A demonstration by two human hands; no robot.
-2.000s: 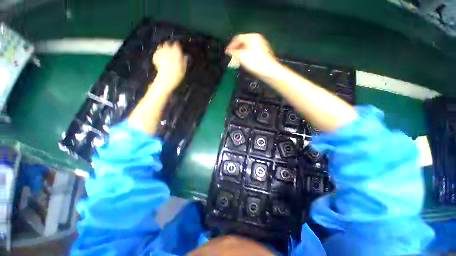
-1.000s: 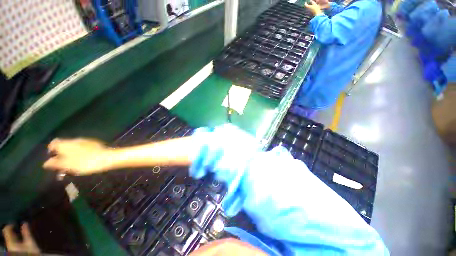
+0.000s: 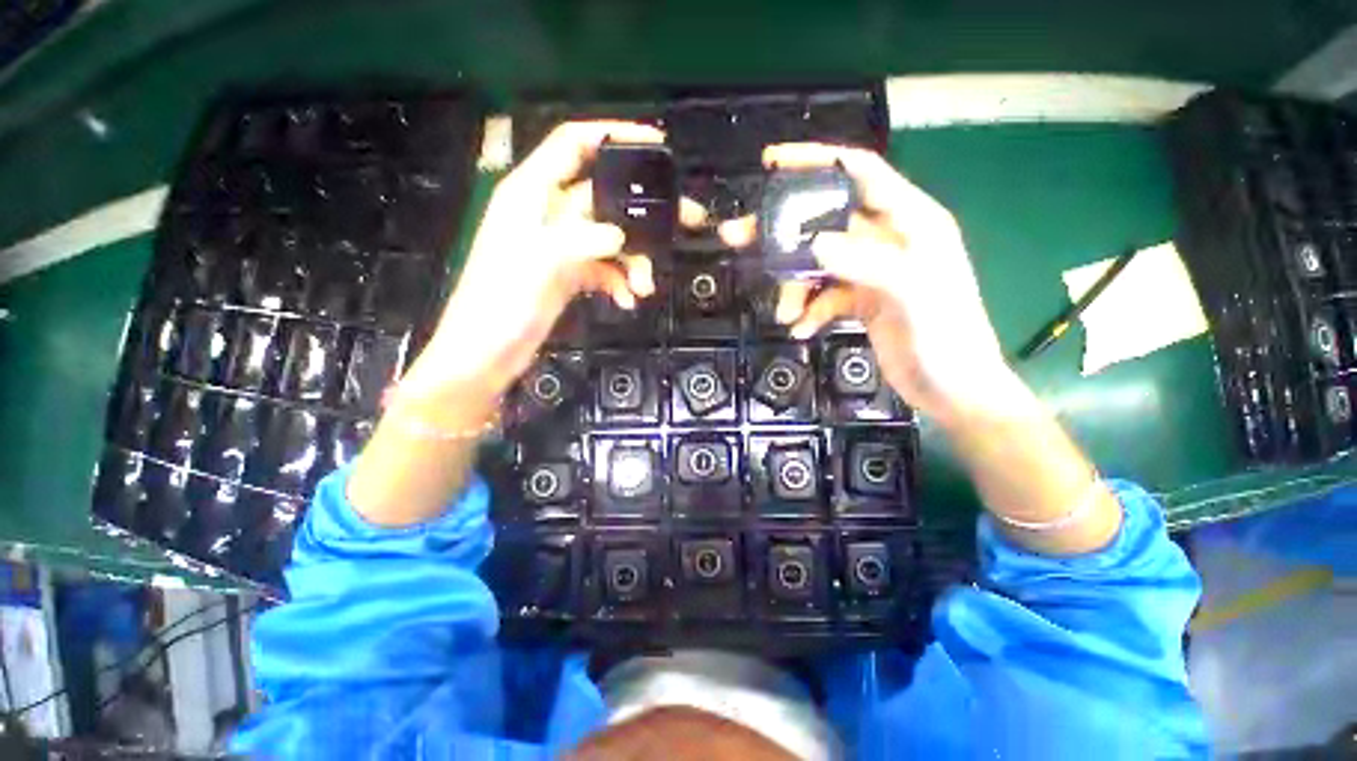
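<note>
My left hand (image 3: 543, 245) holds a black smartwatch unit (image 3: 636, 196) upright by its edges, its dark screen showing small white text. My right hand (image 3: 886, 253) holds another watch unit (image 3: 807, 217) beside it, with bright glare on its screen. Both hands are above the far part of a black tray (image 3: 578, 553). The tray's square pockets hold several watch units lying face down, such as this one (image 3: 703, 387), with pale rings on their backs. Pockets under my hands are partly hidden.
A glossy black tray (image 3: 253, 379) lies at the left. Another black tray (image 3: 1287, 283) at the right edge holds several watches. A pen (image 3: 1079, 305) lies on a cream paper slip (image 3: 1146, 309) on the green bench. A pale strip (image 3: 1027, 98) runs along the back.
The view has swung back from the right onto the filled tray. My hands have come together above it, each now holding a watch unit. The other worker is out of view.
</note>
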